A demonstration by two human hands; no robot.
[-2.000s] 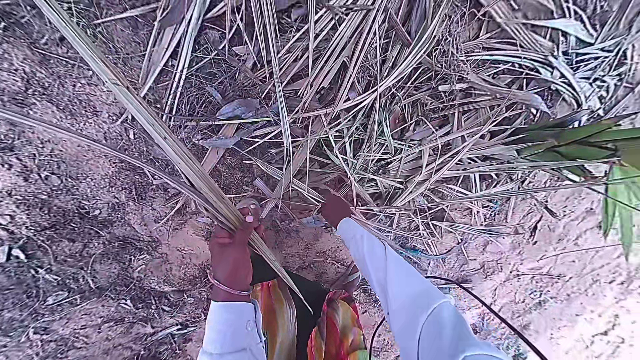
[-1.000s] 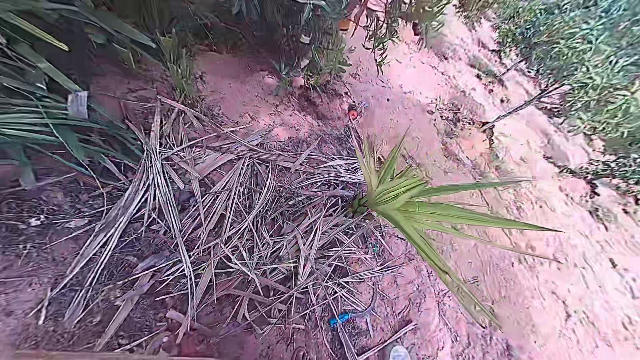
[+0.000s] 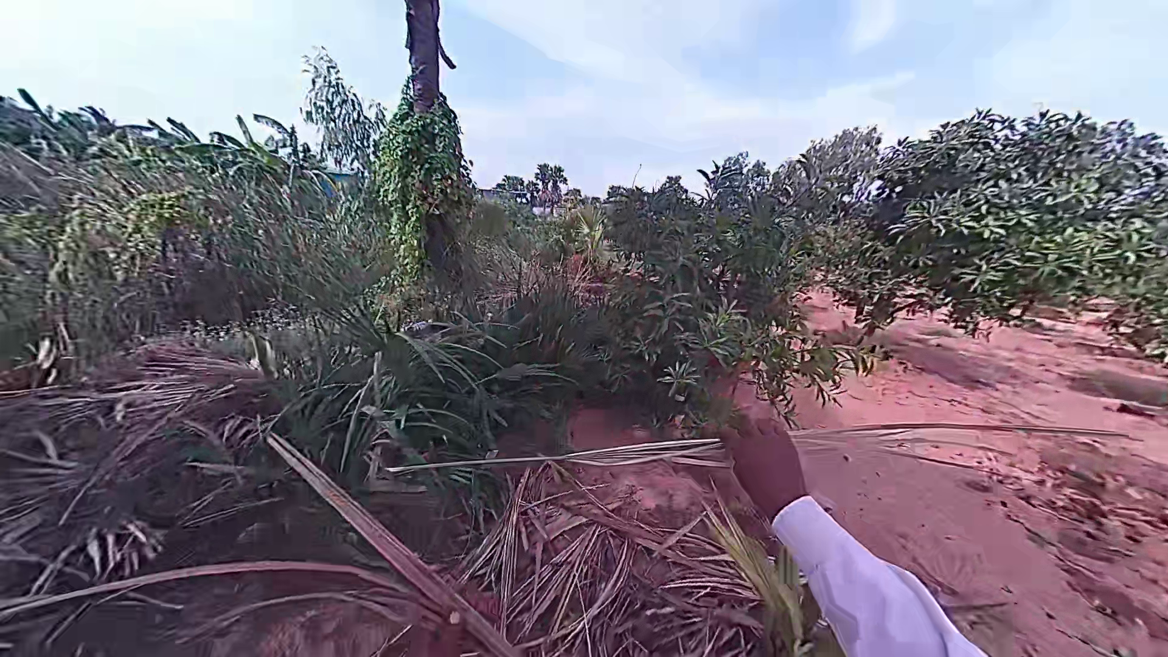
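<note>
My right hand, in a white sleeve, is closed around a thin bundle of dry palm leaf strips. The strips stick out to both sides of the fist, nearly level. At the bottom, dim and partly cut off, my left hand grips long dry palm leaf blades. One blade slants to the upper left; another curves toward the left edge. Below and between the hands lies a heap of dry palm leaves on reddish ground. A yellow-green palm leaf is under my right forearm.
Green strap-leaved plants and a leafy bush grow just ahead. A vine-covered trunk rises behind them. More dry fronds are heaped at left. Reddish bare soil lies at right, with trees beyond.
The view has swung up from the ground to the horizon. My right hand, low over the litter two seconds ago, is now raised and stretched forward with leaf strips in it.
</note>
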